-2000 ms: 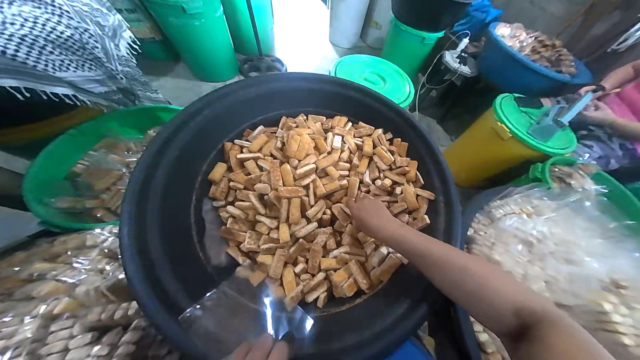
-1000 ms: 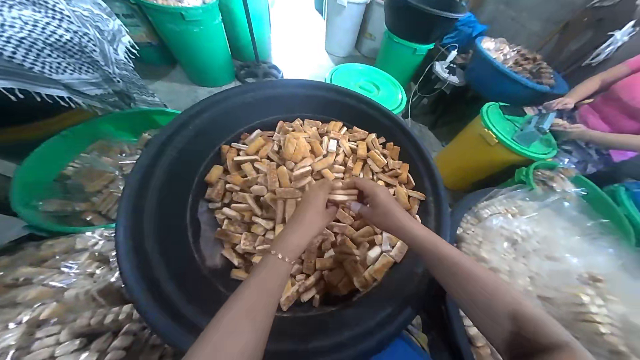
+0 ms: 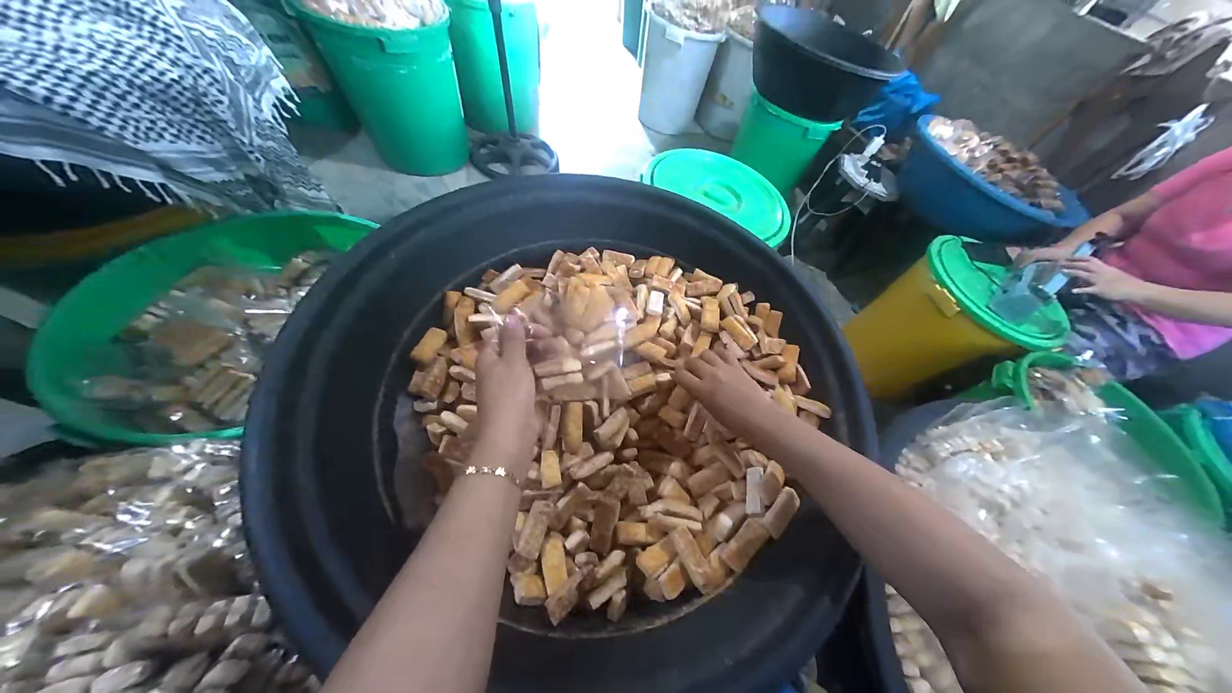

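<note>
A wide black plastic basin [image 3: 318, 385] holds a heap of short golden-brown biscuit sticks [image 3: 577, 462]. My left hand [image 3: 507, 371], with a thin bracelet at the wrist, grips the left side of a clear plastic bag [image 3: 602, 337] above the heap. Several sticks show through or beneath the clear film; which of them lie inside it I cannot tell. My right hand [image 3: 722, 385] rests on the heap to the right of the bag, fingers bent among the sticks. Its fingertips are partly hidden, so a stick held in them cannot be made out.
Bagged biscuits fill a green basin [image 3: 58, 337] at left and lie in piles at lower left and right. Beyond the black basin stand a green lid [image 3: 717, 192] and green bins [image 3: 404, 106]. A person in pink [image 3: 1189, 231] handles something over a yellow bin [image 3: 895, 327] at right.
My left hand has moved left, away from my right hand, and the clear bag now spreads between them. Two seconds ago the bag was at the basin's near edge.
</note>
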